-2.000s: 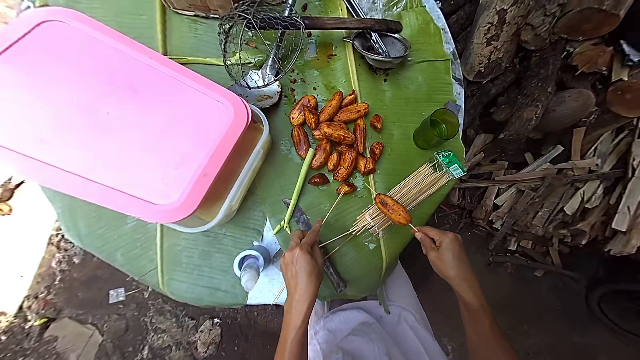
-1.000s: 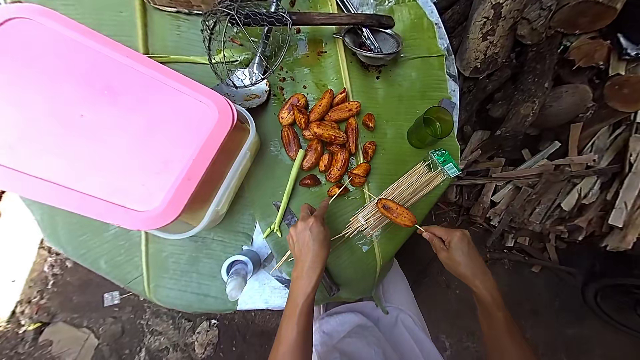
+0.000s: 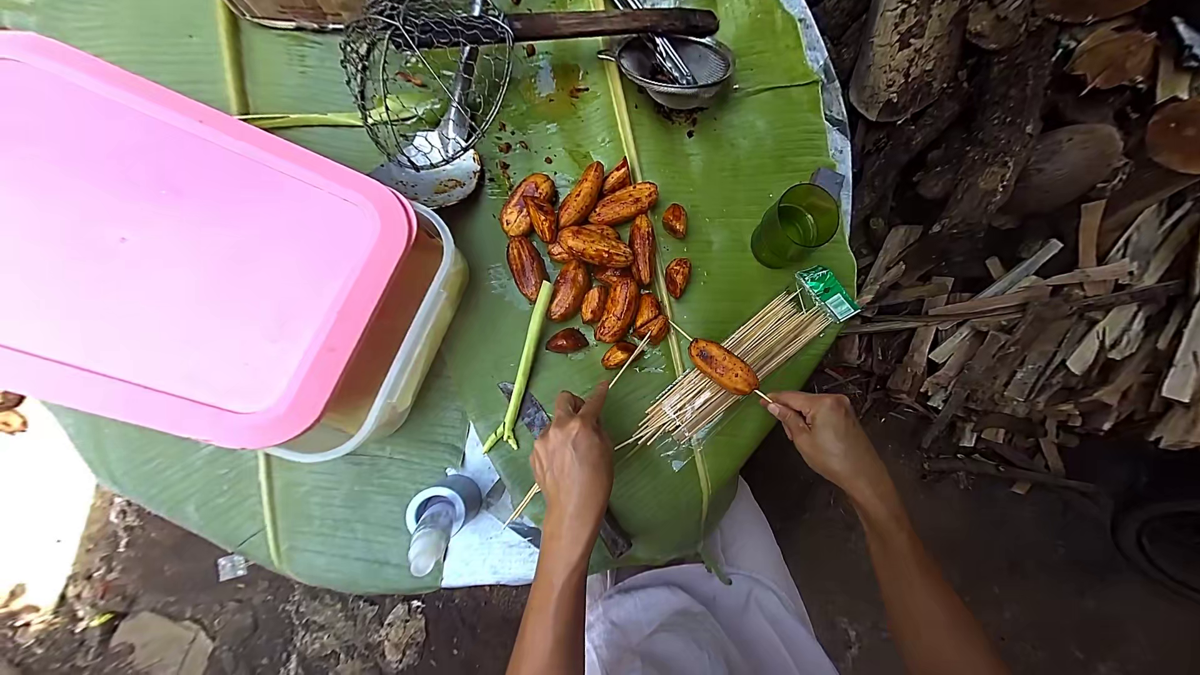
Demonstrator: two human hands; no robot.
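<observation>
My right hand [image 3: 817,433] pinches one end of a thin wooden skewer that runs through a browned, glazed banana piece [image 3: 723,367], held over the bundle of skewers [image 3: 741,361]. Between the fingers of my left hand [image 3: 573,459] is another bamboo skewer [image 3: 630,359], its upper tip near the small pieces at the pile's lower edge. A pile of fried banana pieces [image 3: 595,247] lies on the banana leaves. Just left of my left hand are a green stalk [image 3: 530,354] and a dark blade [image 3: 534,412], partly hidden beneath that hand.
A clear plastic container [image 3: 412,366] with a pink lid [image 3: 187,244] stands at left. Beyond the pile lie a wire skimmer [image 3: 427,80], a metal turner [image 3: 433,169] and a strainer [image 3: 677,70]. A green cup [image 3: 797,225] is at right; stacked firewood [image 3: 1050,328] borders the leaves.
My left hand has shifted slightly, and the skewer in it has changed its slant since the oldest frame. My right hand still holds the skewered banana piece.
</observation>
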